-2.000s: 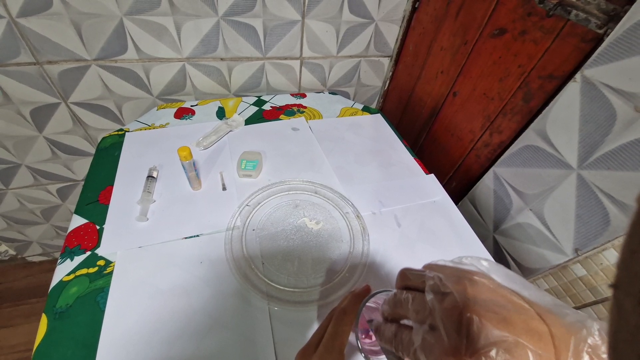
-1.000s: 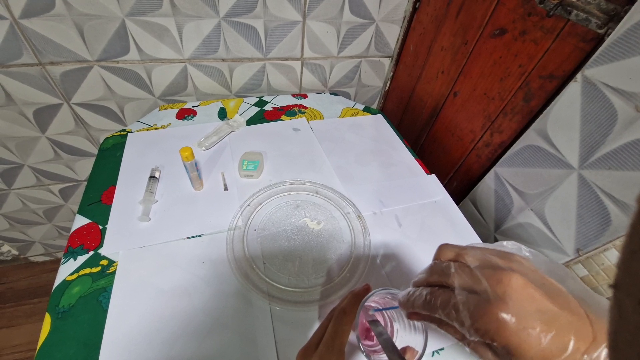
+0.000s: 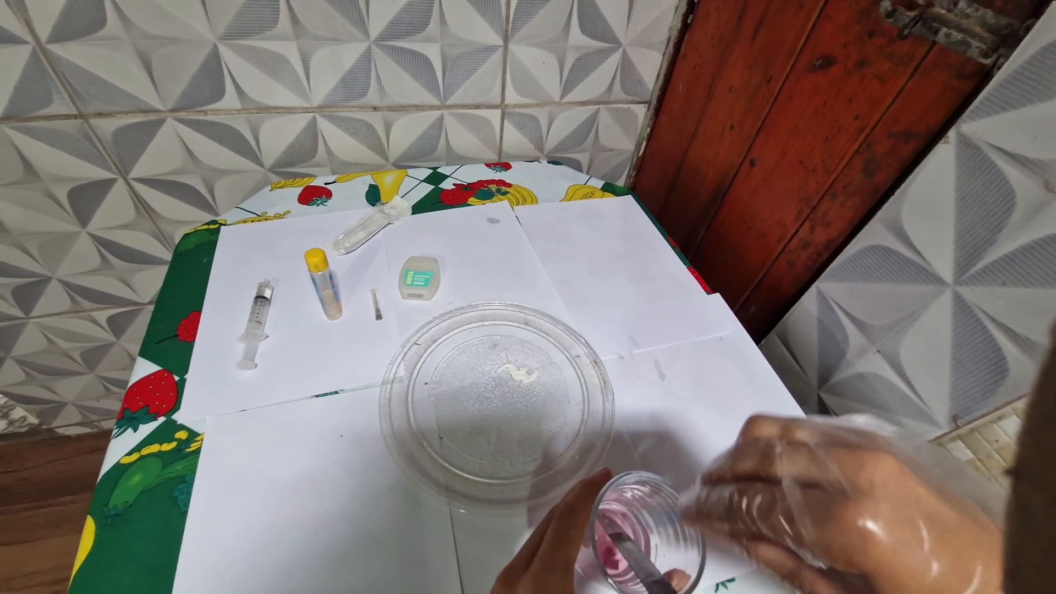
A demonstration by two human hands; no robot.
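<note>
My left hand (image 3: 551, 540) wraps around a clear drinking glass (image 3: 648, 532) at the bottom, which leans toward me and holds a little pink substance. A metal utensil (image 3: 639, 561) rests inside the glass, its far end out of view. My right hand (image 3: 813, 503), in a clear plastic glove, is at the right side of the glass, fingers curled; whether it grips the rim or something else cannot be told. Beyond the glass a round clear glass plate (image 3: 497, 404) lies on white paper, with a small whitish bit on it.
On the white paper sheets (image 3: 280, 495) lie a plastic syringe (image 3: 256, 324), a yellow-capped tube (image 3: 323, 283), a small needle-like piece (image 3: 376, 304), a dental floss case (image 3: 419, 278) and a clear plastic wrapper or tube (image 3: 371, 224). A fruit-print cloth (image 3: 153, 400) shows at the edges. A wooden door (image 3: 784, 124) stands behind.
My right hand was over the mouth of the glass two seconds ago and has moved right to its side. The metal utensil has come into sight inside the glass.
</note>
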